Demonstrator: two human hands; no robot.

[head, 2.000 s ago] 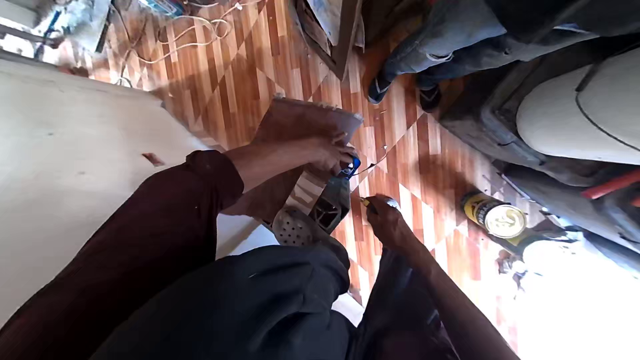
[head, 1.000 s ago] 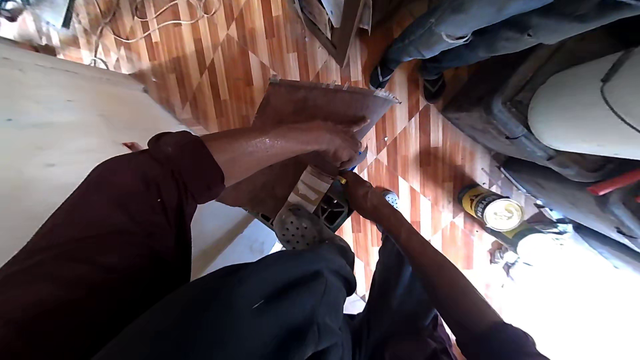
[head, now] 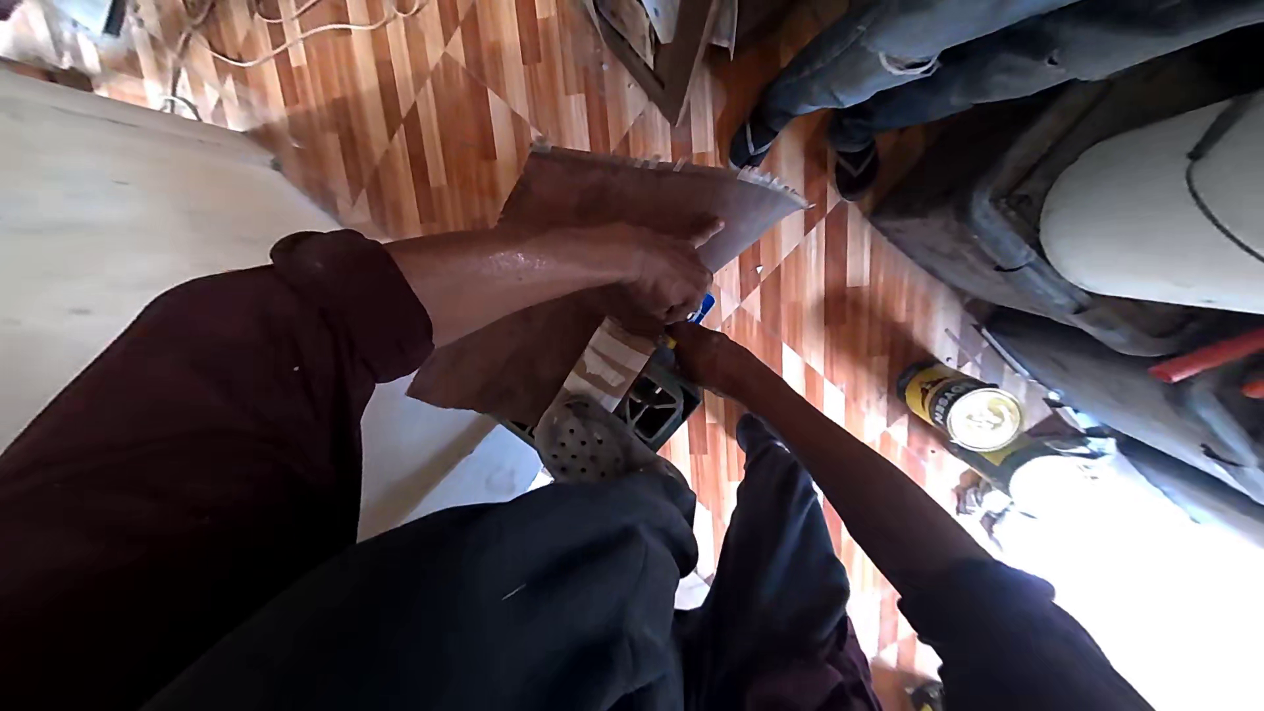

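Observation:
My left hand lies on a reddish-brown sheet with a ragged far edge, one finger stretched along it; whether it grips the sheet is hidden. Touching or close beside it, my right hand is closed around a small tool with a yellow part, mostly hidden by the fingers. A blue object shows between the hands at the sheet's edge. Under them are a pale piece with brown streaks and a dark plastic crate. A grey perforated clog rests against the crate.
A person in jeans stands at the upper right, near a wooden frame. Tins and a large white container are on the right. A pale panel fills the left; a cord lies on the floor.
My right hand has moved left and up from beside the crate to my left hand, with the yellow tool. The sheet's far corner has shifted outward to the right.

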